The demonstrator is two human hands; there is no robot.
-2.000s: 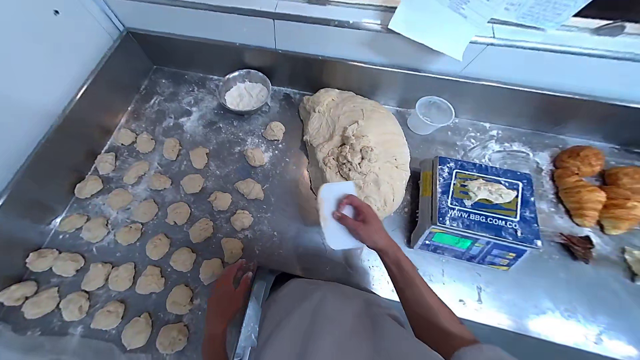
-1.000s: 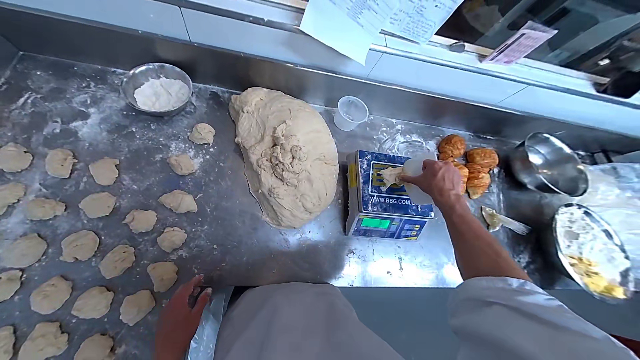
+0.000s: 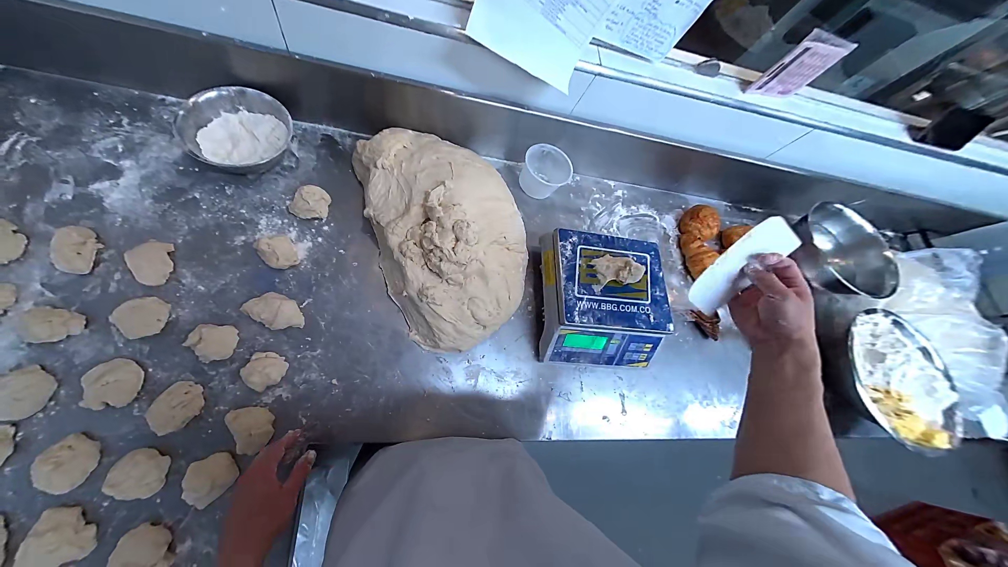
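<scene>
My right hand grips a white plastic dough scraper, raised over the steel counter between the pastries and a steel bowl. To its left, a small dough piece lies on the blue digital scale, whose green display is lit. My left hand rests at the counter's front edge with fingers apart, holding nothing, close to a flat dough piece. A large dough mass sits left of the scale. Many small dough pieces are spread over the floured counter at left.
A steel bowl of flour and a clear plastic cup stand toward the back. Baked pastries lie behind the scraper. Farther right are an empty-looking steel bowl, a bowl with white and yellow contents and plastic sheeting. Papers hang above.
My right hand, over the scale a second ago, is now to its right with the scraper. Two seconds ago it was at the large dough mass. The view has shifted right.
</scene>
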